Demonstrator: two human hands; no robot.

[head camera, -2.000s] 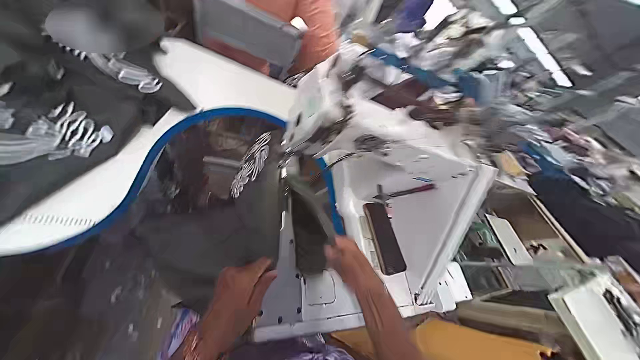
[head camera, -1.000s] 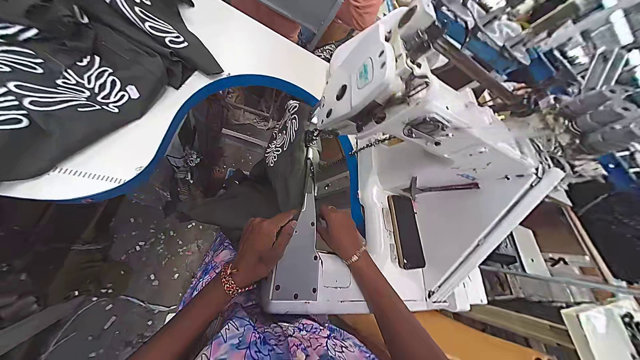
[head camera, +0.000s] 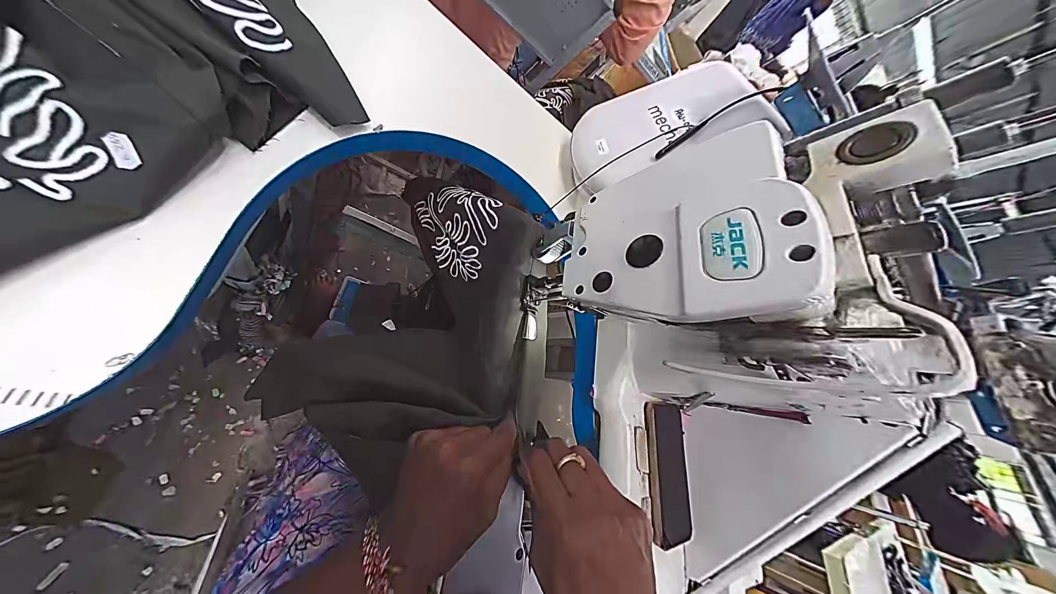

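Dark fabric with a white line pattern (head camera: 487, 330) runs from the needle area of a white Jack sewing machine (head camera: 701, 247) down to both hands. My left hand (head camera: 458, 487) grips the fabric's edge, its fingertips pinched beside the narrow arm of the machine. Close to its right, my right hand (head camera: 577, 511) pinches the same edge; a ring is on one finger. The presser foot (head camera: 530, 318) is just above the hands in view, at the fabric's edge. The lower part of the fabric under the fingers is hidden.
A white table with a blue edge (head camera: 396, 140) curves around the machine's left side. More dark patterned fabric (head camera: 165, 124) lies on it. A dark oblong object (head camera: 668, 474) rests right of my right hand. Another person's arm (head camera: 635, 29) shows at the top.
The view has moved nearer the machine head. Both hands stay on the fabric; its dark folds now spread more widely to the left of my left hand than one second ago.
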